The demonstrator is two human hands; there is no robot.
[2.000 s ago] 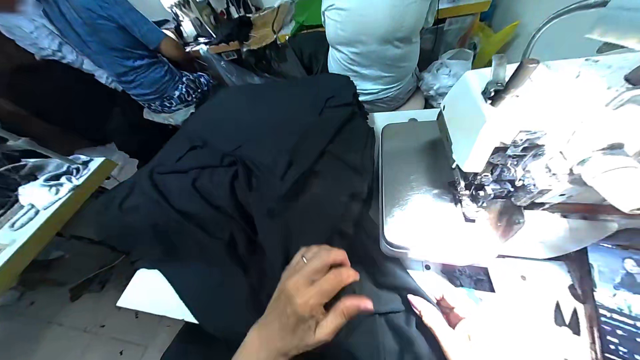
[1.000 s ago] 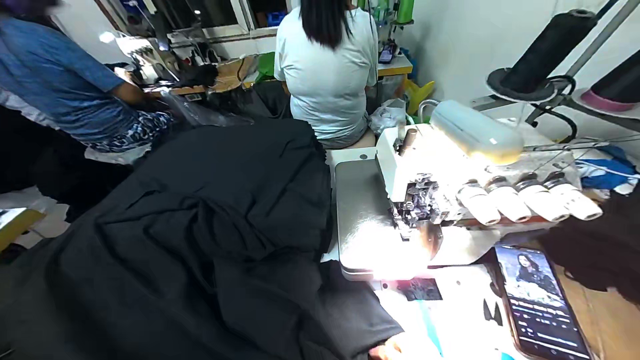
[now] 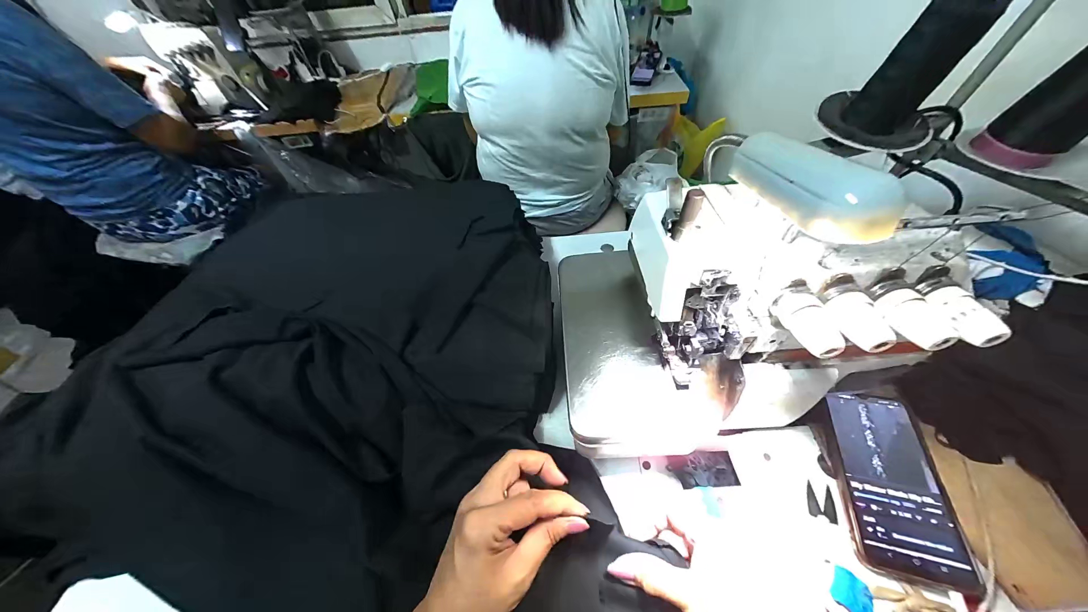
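Black fabric (image 3: pixel 323 365) lies in a large folded heap over the left and middle of the work surface. Near the bottom centre, my left hand (image 3: pixel 514 531) pinches a fold of it between thumb and index finger. My right hand (image 3: pixel 659 565), washed out by bright light, grips the fabric's edge with thumb and fingers just to the right. Beyond my hands stands a white overlock sewing machine (image 3: pixel 714 280) with its lamp lit. Its grey metal plate (image 3: pixel 608 340) borders the fabric. No fabric is seen under the presser foot area.
A smartphone (image 3: pixel 901 493) with a lit screen lies at the right, beside brown cardboard (image 3: pixel 1003 527) and dark cloth (image 3: pixel 1020 382). Black thread cones (image 3: pixel 909 68) stand above the machine. Two people sit ahead, one in a light shirt (image 3: pixel 544 110), one in blue (image 3: pixel 76 136) near another machine.
My left hand, out of view one second ago, is back in view and pinching the fabric. More of my right hand shows at the fabric's edge. The view has shifted.
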